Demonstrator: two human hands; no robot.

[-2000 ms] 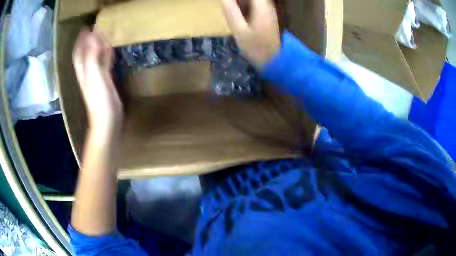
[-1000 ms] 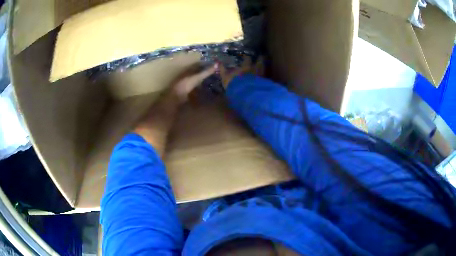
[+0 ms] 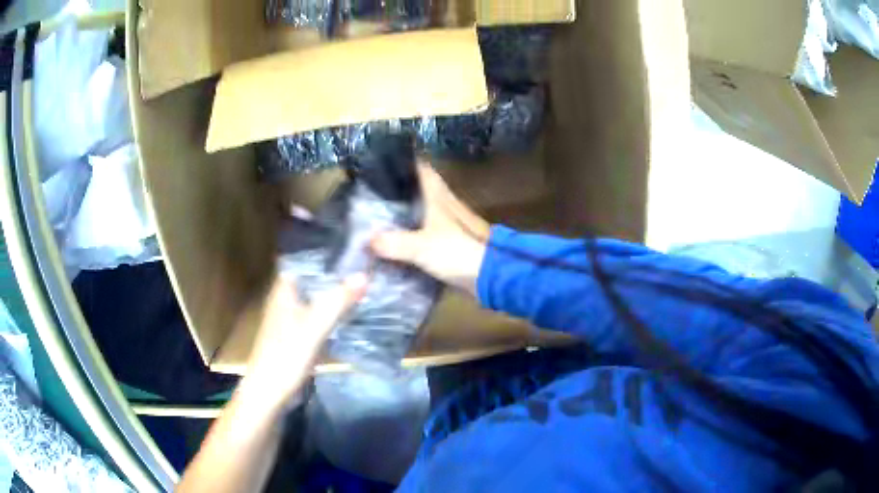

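A large brown carton [image 3: 598, 125] stands open in front of me. My left hand [image 3: 313, 303] and my right hand [image 3: 434, 231] hold bagged black parts [image 3: 371, 260] in shiny clear plastic over its near part; they are blurred, and I cannot tell how many there are. A row of more black bagged parts [image 3: 453, 135] lies deeper in the carton. A smaller brown carton [image 3: 347, 87] with a raised flap sits in its far left part and holds bagged parts.
Another open brown carton [image 3: 752, 116] with silvery bags is at the right, by a blue tote [image 3: 858, 226]. White bags [image 3: 106, 202] lie at the left, beside the curved bench edge [image 3: 58, 270]. Black cords [image 3: 655, 337] hang across my right sleeve. A whitish bag [image 3: 371, 414] is below the carton.
Both hands have come up from inside the carton towards me, now with bagged black parts between them. The carton appears shifted right and further off in view.
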